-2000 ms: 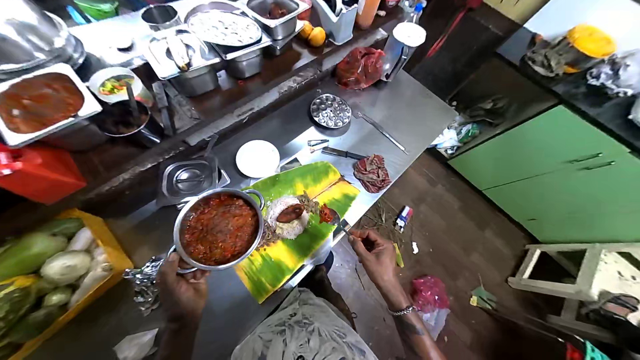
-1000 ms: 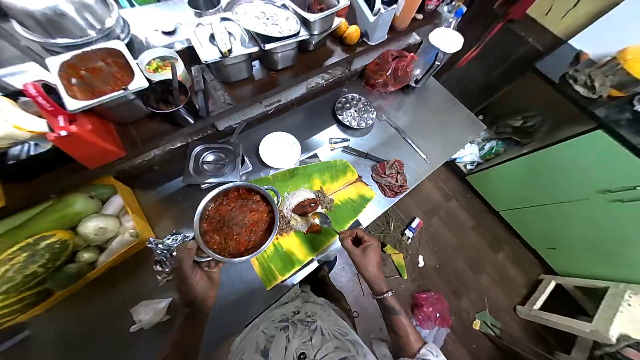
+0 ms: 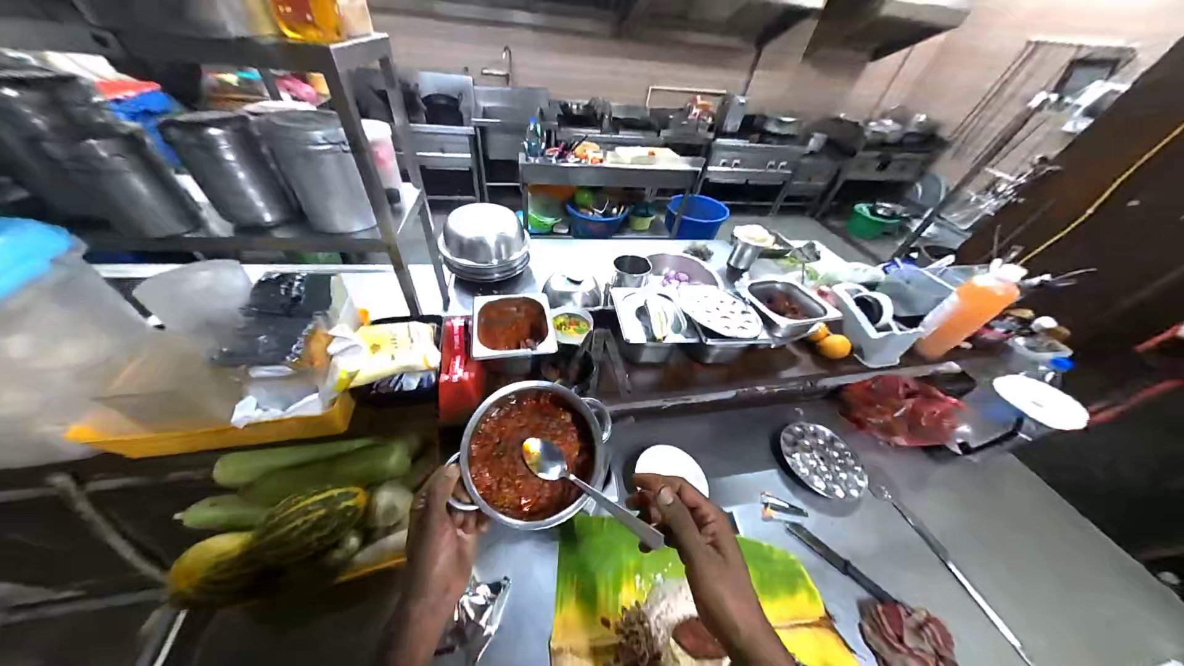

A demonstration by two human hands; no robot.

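My left hand [image 3: 442, 532] grips the handle of a two-handled steel pot [image 3: 470, 435], which is held up and filled with a chunky red sauce [image 3: 518, 481]. Between the fingers of my right hand [image 3: 694, 532] is the handle of a metal spoon [image 3: 601, 501]; its bowl, with some orange sauce on it, is over the pot. Below my right hand lies a green and yellow banana leaf [image 3: 592, 564] bearing white rice [image 3: 668, 606], a brown shredded food [image 3: 634, 638] and a reddish-brown piece, partly hidden by my right forearm.
Behind the pot, a shelf holds a tray of red-brown sauce [image 3: 511, 324], steel pans and an orange bottle [image 3: 971, 310]. To the right are a white plate [image 3: 671, 462], a round dimpled pan [image 3: 823, 460], a long metal utensil [image 3: 953, 564] and a crumpled cloth [image 3: 906, 634]. A vegetable crate stands left.
The spoon, held by my right hand over the banana leaf a second ago, is now over the pot. The view has swung up and left across the kitchen.
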